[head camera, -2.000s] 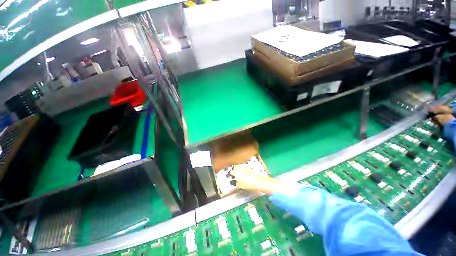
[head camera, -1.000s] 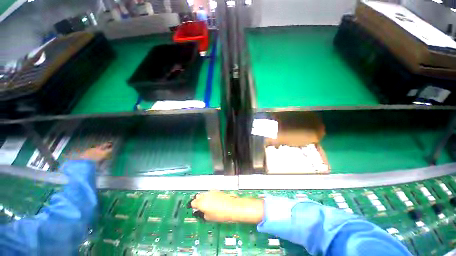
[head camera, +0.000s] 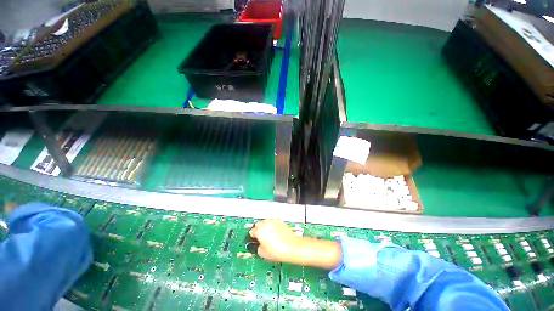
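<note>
Green circuit boards (head camera: 182, 267) lie end to end along the line, with small pale and dark parts on them. My right hand (head camera: 273, 240) is low over the boards at the centre, fingers bent down; something black shows at the fingertips, and whether they grip a part is hidden. My left sleeve is over the boards at the left; only a small, blurred bit of my left hand (head camera: 10, 208) shows near the picture's edge. White connectors (head camera: 471, 252) stand in rows on the boards at the right. An open connector carton (head camera: 379, 193) on the lower shelf holds loose white pieces.
Metal rail (head camera: 243, 206) between boards and shelves. Lower shelf left: tan component tray (head camera: 115, 159), clear ribbed tubes (head camera: 206, 161). Upper shelf: black parts bin (head camera: 231, 64), red bin (head camera: 264, 12), black crates (head camera: 124, 51) at both sides. Posts and dark cables (head camera: 313, 103) stand between the bays.
The view has turned left from the carton. My right hand has left the carton and is over the boards. My left hand has moved from the tan tray back to the left edge.
</note>
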